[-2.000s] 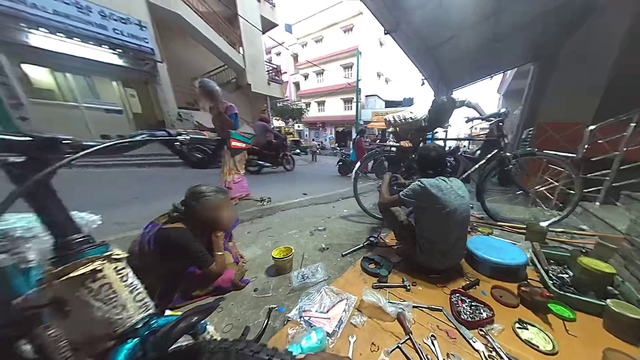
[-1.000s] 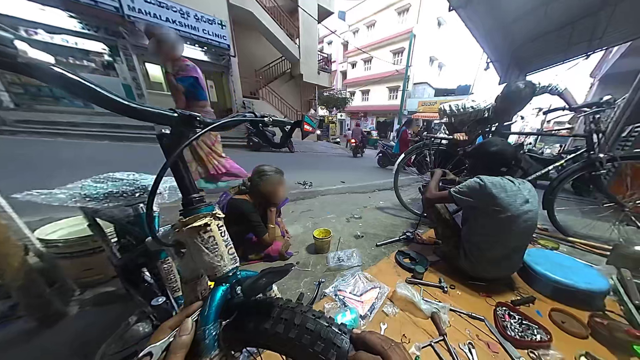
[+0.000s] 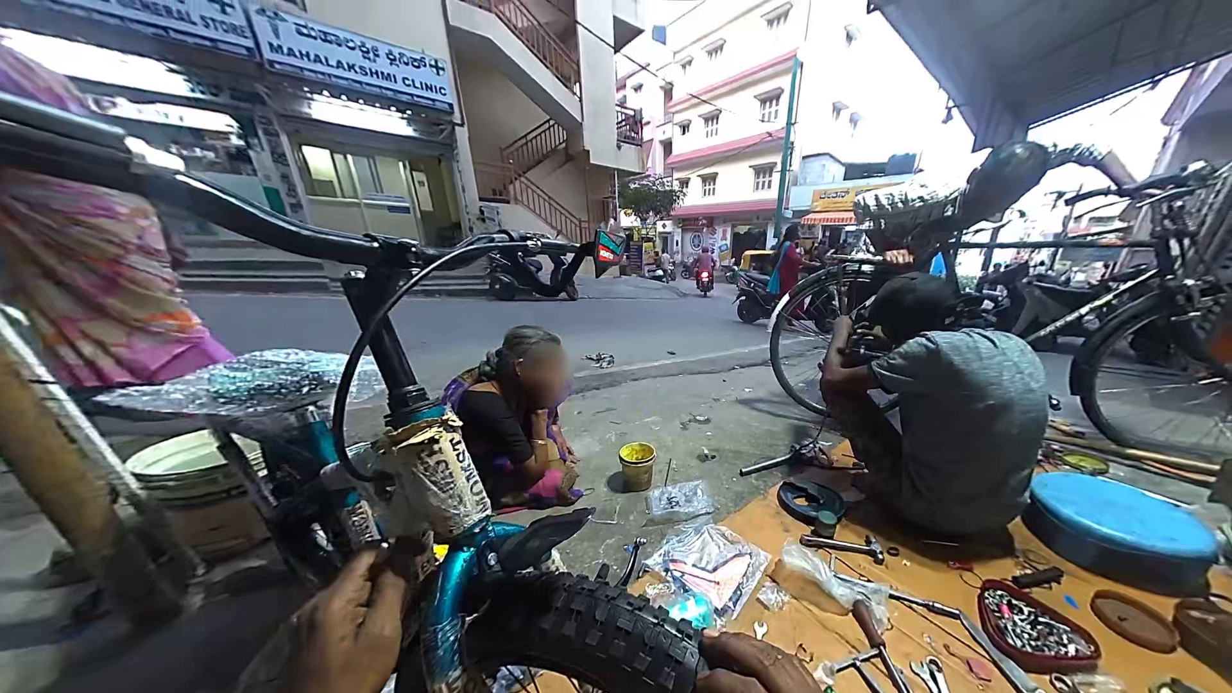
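Note:
A bicycle with a teal front fork (image 3: 450, 597), a black handlebar (image 3: 260, 217) and a knobby front tyre (image 3: 597, 626) fills the near left. Torn wrapping (image 3: 438, 476) covers its head tube. My left hand (image 3: 351, 616) is beside the frame behind the fork, fingers bent; whether it grips something is hidden. My right hand (image 3: 756, 664) touches the right side of the tyre, cut off by the bottom edge. Right of it, on an orange mat (image 3: 770, 525), lie a hammer (image 3: 847, 546), spanners (image 3: 929, 674) and a red tray of small metal parts (image 3: 1038, 626).
One person (image 3: 520, 414) sits on the ground ahead; another (image 3: 962, 423) squats at the right by an upturned or parked black bicycle (image 3: 808, 337). A yellow-rimmed bucket (image 3: 636, 466), a blue round tub (image 3: 1119, 529) and a white-rimmed bucket (image 3: 197, 481) stand around. Someone in patterned cloth (image 3: 87, 260) is at far left.
The view has swung left and closer to the bicycle. Both hands were out of view two seconds ago. A pliers-like tool seen by my left hand one second ago no longer shows.

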